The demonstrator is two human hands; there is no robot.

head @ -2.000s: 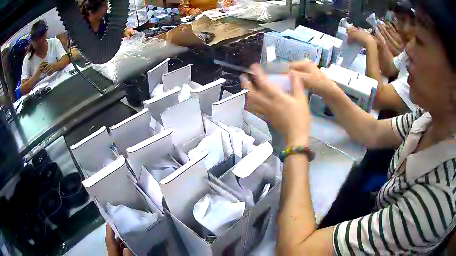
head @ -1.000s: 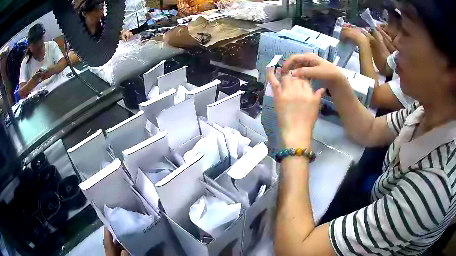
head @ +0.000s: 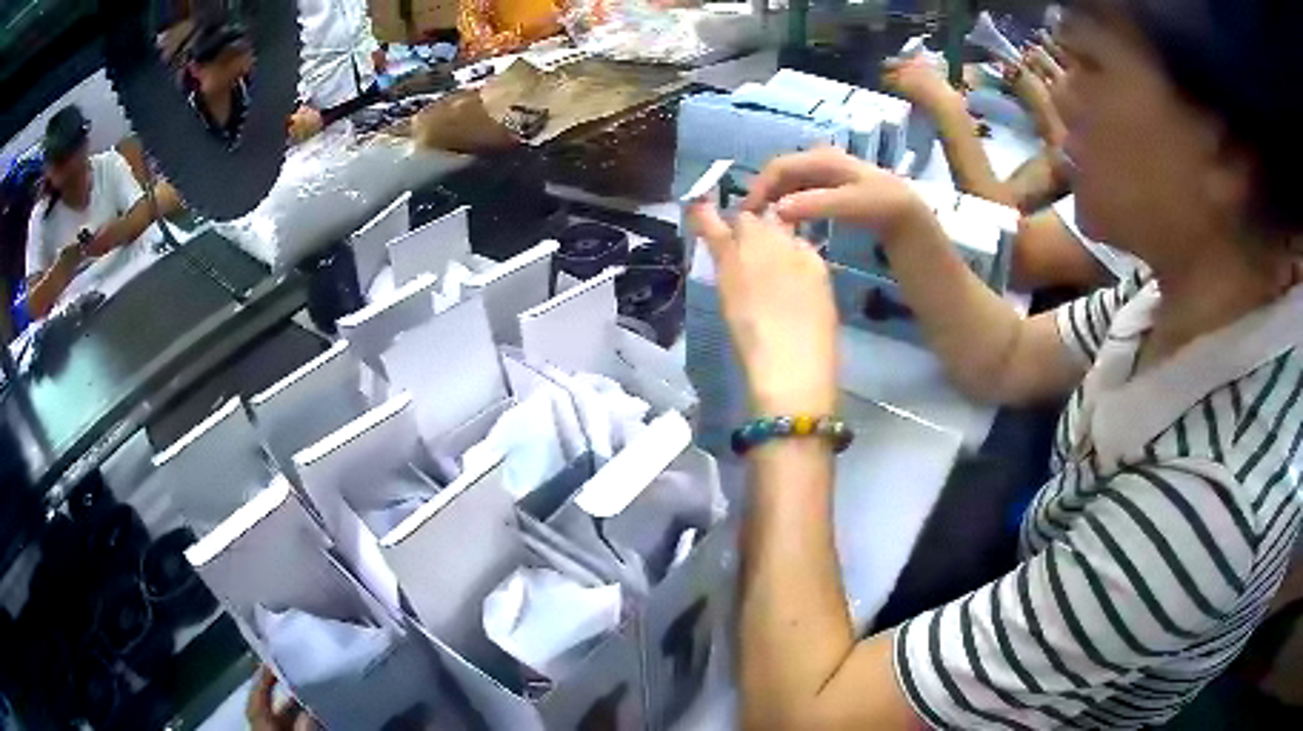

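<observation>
Open retail cartons (head: 443,536) stand upright in a tight group in front of me, flaps up. White wrapped bundles (head: 550,617) show inside several of them. A few fingers of my left hand (head: 272,703) show at the bottom left, against the outer side of the nearest left carton. The rest of that hand is hidden or cut off, so its grip cannot be told. My right hand is not in view.
A person in a striped shirt (head: 1129,500) sits close at right, holding a small white piece (head: 706,180). Closed cartons (head: 779,129) stand behind those hands. Black round parts (head: 629,279) lie behind the open cartons. A dark conveyor (head: 157,343) runs at left.
The view has shifted, so the cartons and neighbour appear further left. The neighbour's hands have changed pose around the small white piece. My left fingers stay beside the carton.
</observation>
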